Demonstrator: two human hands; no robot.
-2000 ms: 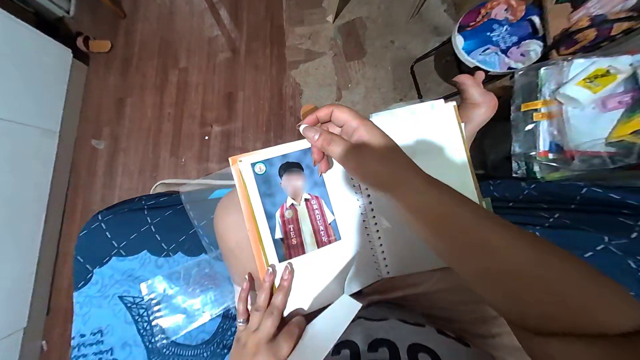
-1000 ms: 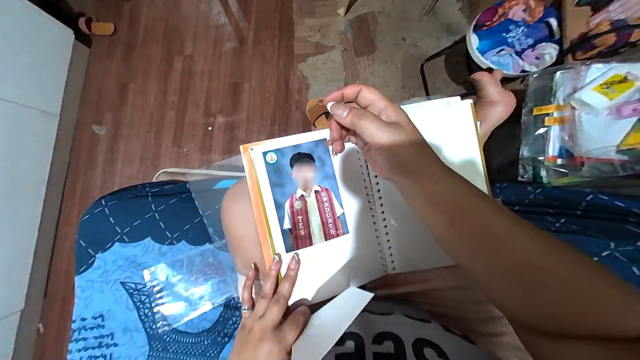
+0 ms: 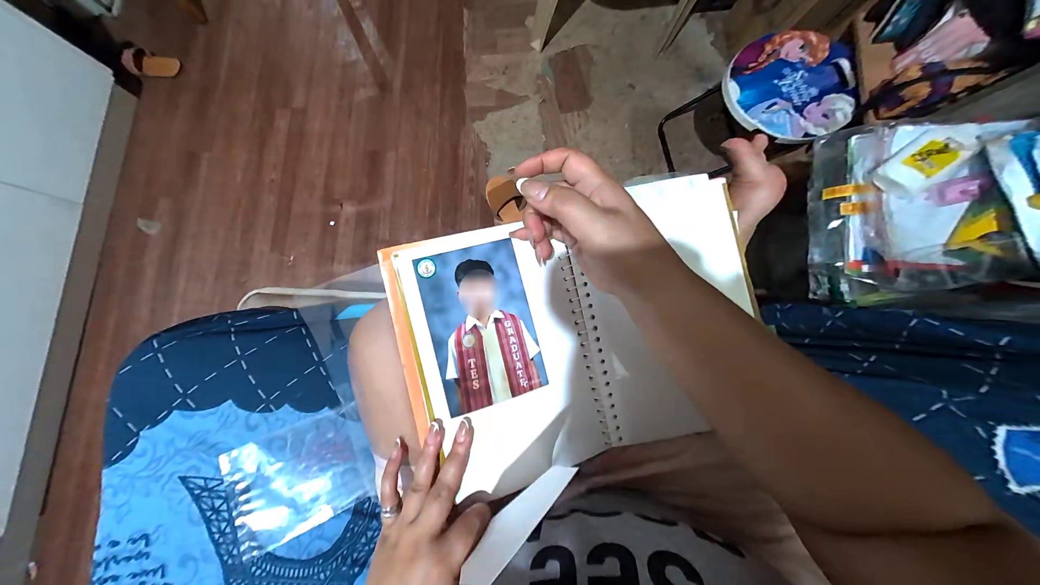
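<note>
A spiral-bound album (image 3: 528, 431) lies spread across my lap, with a portrait photo (image 3: 487, 341) of a person in a red sash on its left page. My left hand (image 3: 431, 504) rests at the lower left corner of that page, fingertips on the edge. A white paper strip (image 3: 520, 528) lies beside its thumb; whether the hand grips it I cannot tell. Above the album's top edge, near the spiral, is my right hand (image 3: 577, 203), thumb and forefinger pinched together. Something thin and clear may be between those fingertips, too faint to tell.
Clear plastic sleeves (image 3: 284, 479) lie on the blue patterned cloth (image 3: 162, 422) at left. A clear plastic bag (image 3: 837, 244) of mixed items is at right, below a round tin with cartoon figures (image 3: 792, 85). My bare foot (image 3: 756, 183) shows past the album. A slipper (image 3: 154, 65) lies on the floor.
</note>
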